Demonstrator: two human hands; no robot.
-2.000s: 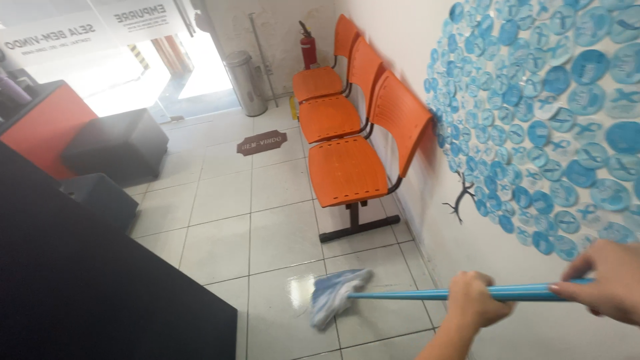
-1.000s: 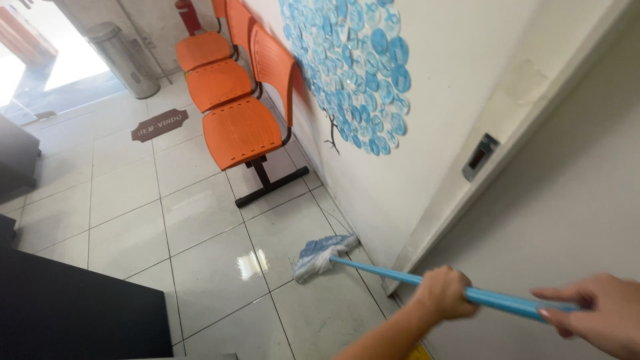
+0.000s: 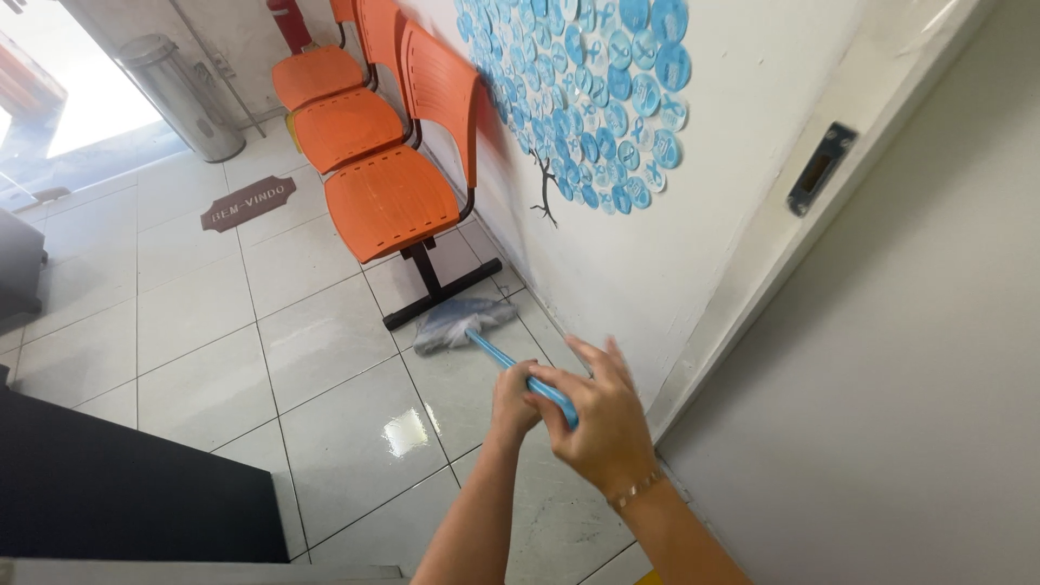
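A mop or cloth-covered head (image 3: 463,323), blue-grey and white and slightly blurred, lies on the tiled floor against the black foot of the nearest orange chair. Its light-blue handle (image 3: 496,354) slopes up towards me. My left hand (image 3: 515,400) is wrapped around the handle at its middle. Close behind it, my right hand (image 3: 597,406), with a bracelet at the wrist, holds the handle near its upper end between thumb and fingers, some of the other fingers being spread.
Joined orange chairs (image 3: 394,199) stand along the white wall at the right, which bears blue paper discs. Beyond are a brown mat (image 3: 248,203), a metal bin (image 3: 183,97) and a red fire extinguisher (image 3: 290,24). A dark panel (image 3: 138,487) is at lower left, a door frame (image 3: 756,236) at right.
The mop head has moved from the floor in front of the chairs up to the nearest chair's foot. My hands, apart on the handle before, are now close together. The view has swung right since the first frame.
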